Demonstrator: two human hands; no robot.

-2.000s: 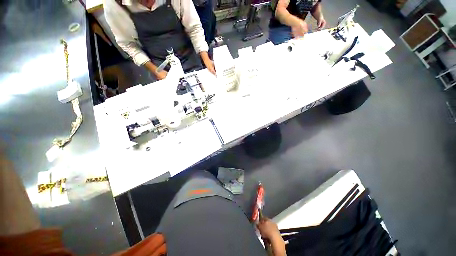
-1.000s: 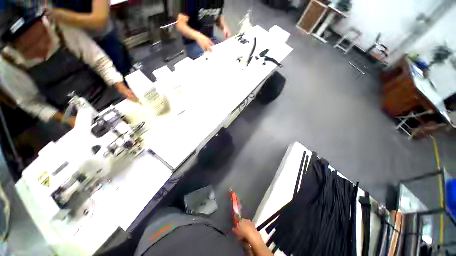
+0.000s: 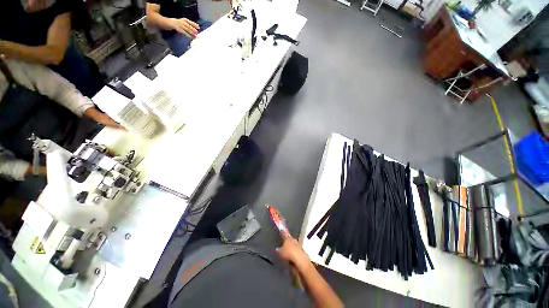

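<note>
My right hand (image 3: 291,250) is low in the centre, closed around the broom's stick. The broom's narrow red-orange head (image 3: 278,221) shows just beyond my fingers. The grey-silver dustpan (image 3: 239,224) lies on the floor to the left of the broom head, apart from it, with small dark bits in it. Its handle is hidden behind my grey clothing. My left hand is not in view.
A long white sewing table (image 3: 198,120) runs along the left, with machines and seated people behind it. A low white platform (image 3: 319,180) with black straps (image 3: 379,210) stands close on the right. A wooden bench (image 3: 448,45) and blue item (image 3: 534,157) are farther right.
The view has turned right and moved along the table. The platform with straps shows more fully, and the steel table at the left has left the view. My right hand still holds the broom.
</note>
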